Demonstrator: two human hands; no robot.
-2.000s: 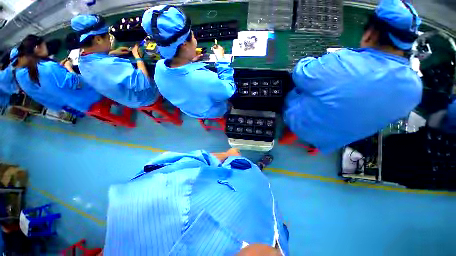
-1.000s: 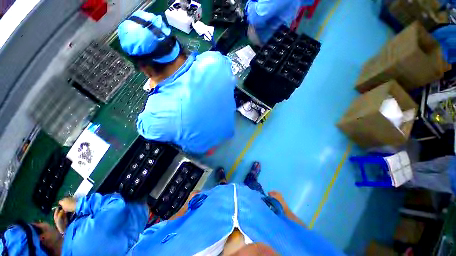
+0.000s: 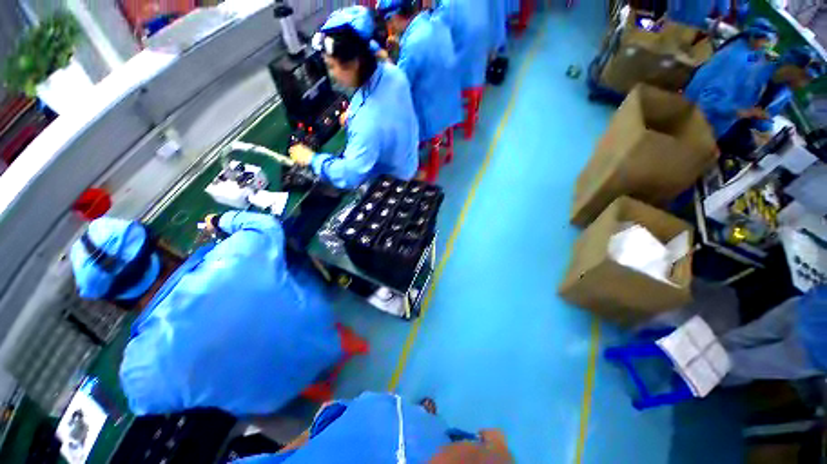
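My smock shows at the bottom edge. A blurred bit of skin [image 3: 494, 444] at its right may be my right hand or forearm; its fingers cannot be made out. Only a sliver of skin shows at the smock's left, and my left hand is not made out. The nearest black compartment trays [image 3: 172, 439] lie at the lower left, cut off by the bottom edge. Stacked black compartment trays [image 3: 390, 222] with small round pieces in their pockets stand on a metal-framed cart further ahead.
A seated person in a blue smock [image 3: 231, 326] is at the left bench, with others beyond. A red stool [image 3: 340, 362] is under that person. Blue floor with yellow lines runs ahead. Open cardboard boxes [image 3: 594, 272] and a blue stool [image 3: 639, 372] with a white pad are on the right.
The view has swung right and along the aisle. The near trays have moved to the lower left; the stacked trays and boxes show more fully. My arms show less than before.
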